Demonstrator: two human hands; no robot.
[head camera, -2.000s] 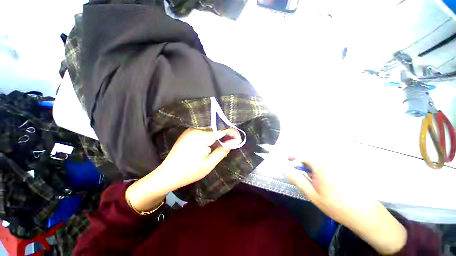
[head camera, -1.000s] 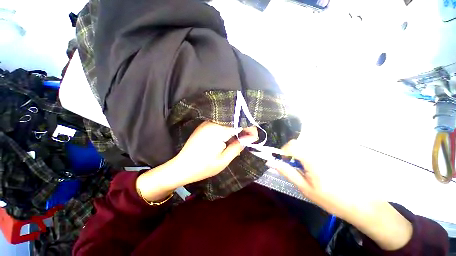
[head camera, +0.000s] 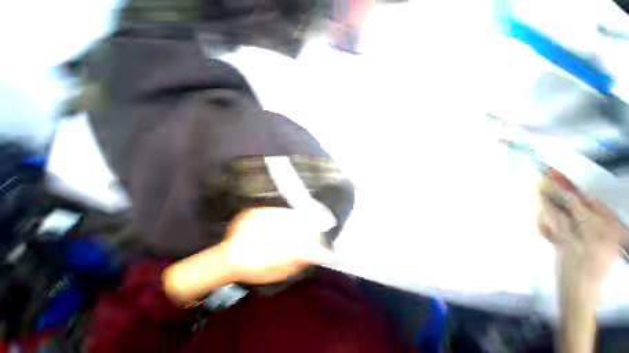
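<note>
The picture is strongly blurred. My left hand (head camera: 276, 241) is closed at the white loop (head camera: 288, 180), which stands out from the plaid shell (head camera: 252, 179) of the garment. The dark smooth lining (head camera: 165, 131) spreads up and left from it. The loop's lower end is hidden at my fingers. My right hand (head camera: 581, 220) is at the far right, with its fingers curled around the handles of the scissors (head camera: 564, 180). A bit of red handle shows above the fingers, and thin metal points up and left. Blur hides the exact grip.
The white table (head camera: 427, 172) is overexposed. A blue stripe (head camera: 558, 55) crosses the machine at the upper right. Dark garments (head camera: 21, 186) and blue patches lie at the lower left. More dark plaid cloth (head camera: 262, 24) and a blurred pinkish screen-like patch (head camera: 350, 24) are at the top.
My right hand has left the white loop and moved far right to the scissors. My left hand stays at the loop. The view has shifted and blurred.
</note>
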